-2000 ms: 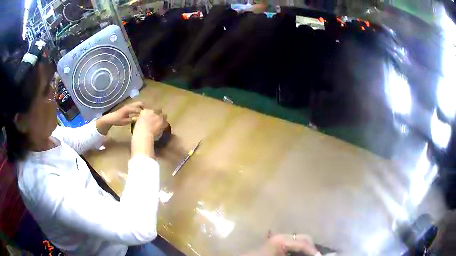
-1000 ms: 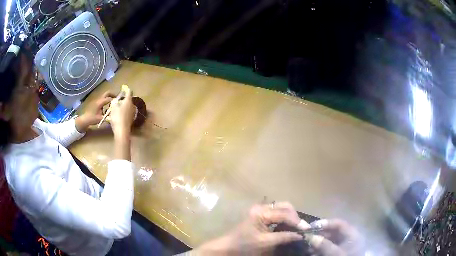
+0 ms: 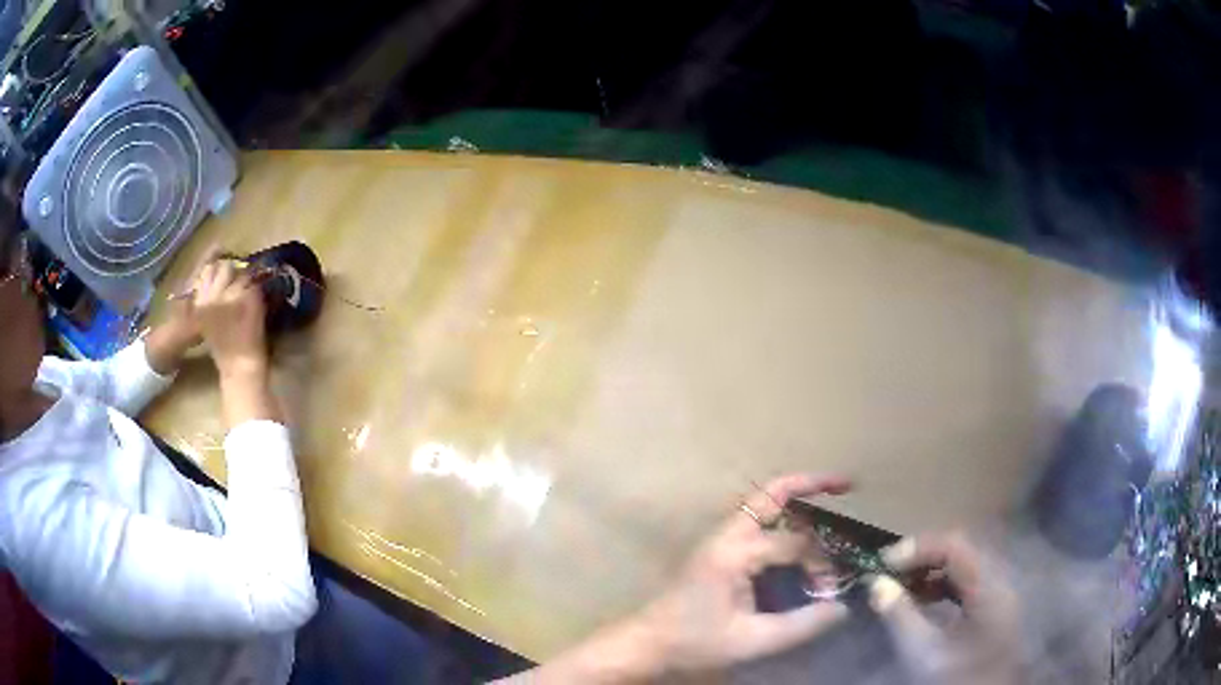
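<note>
My left hand is at the lower right, a ring on one finger, its fingers curled around a dark housing that is partly hidden. My right hand is blurred and meets it from the right. A small green circuit board with thin wires lies between the fingertips of both hands, at the housing. Whether the board is inside the opening cannot be told.
A co-worker in white sleeves sits at left, handling a black cylinder with a thin wire. A grey fan stands behind. A green conveyor runs beyond the table. A dark shape and a cluttered pile are at right.
The view has swung to the right. Both hands show more fully and are together; at first only my left hand was clear. The co-worker's black cylinder is now more exposed.
</note>
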